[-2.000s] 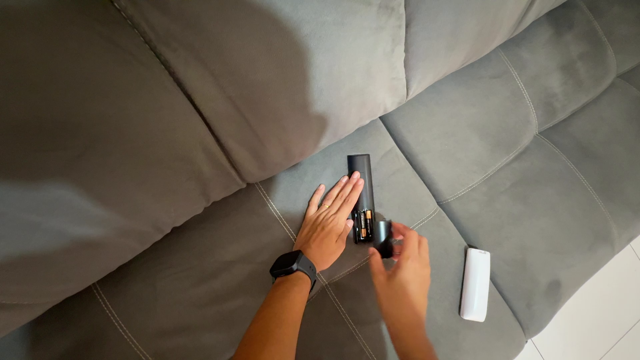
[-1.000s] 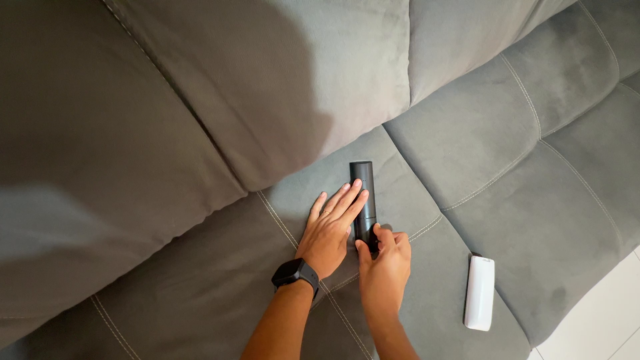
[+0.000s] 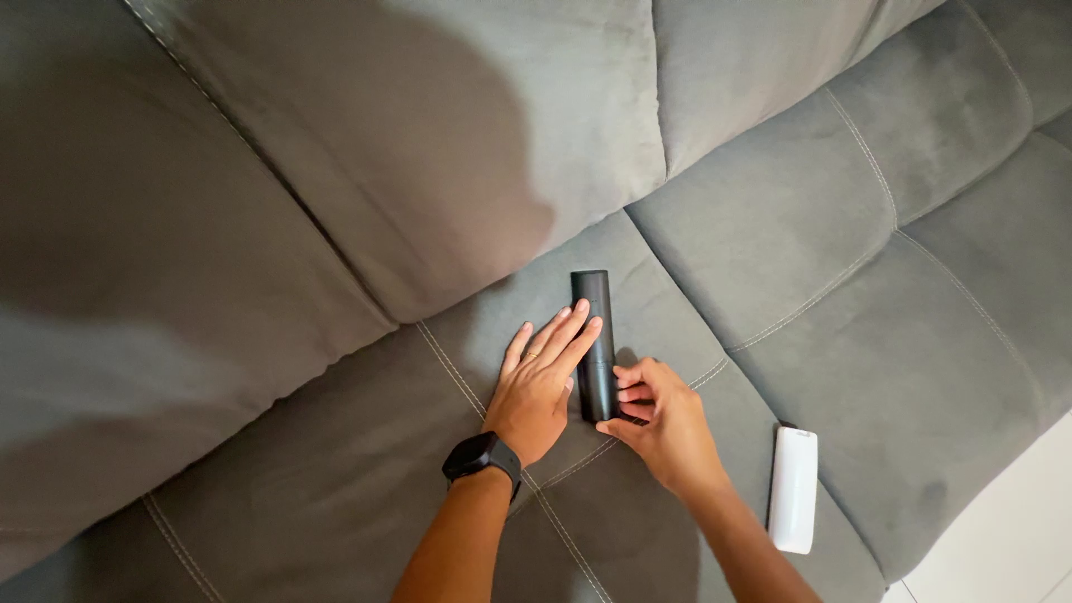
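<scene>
A black remote control (image 3: 595, 335) lies back side up on the grey sofa seat, its battery cover (image 3: 597, 394) over the lower end, so no batteries show. My left hand (image 3: 540, 381), with a ring and a black watch (image 3: 481, 459) at the wrist, rests its fingertips flat on the remote's upper half. At the remote's lower right edge, the fingers and thumb of my right hand (image 3: 662, 410) touch the cover's side and bottom corner. Whether they grip it is hard to tell.
A white remote-like object (image 3: 794, 494) lies on the seat to the right, near the front edge. The sofa's backrest cushions (image 3: 377, 151) rise behind the seat. Pale floor tiles (image 3: 1005, 519) show at the lower right.
Two seconds ago the battery compartment was uncovered with batteries showing, and my right hand held the cover beside it. The cover now lies over the compartment. My left hand has stayed on the remote.
</scene>
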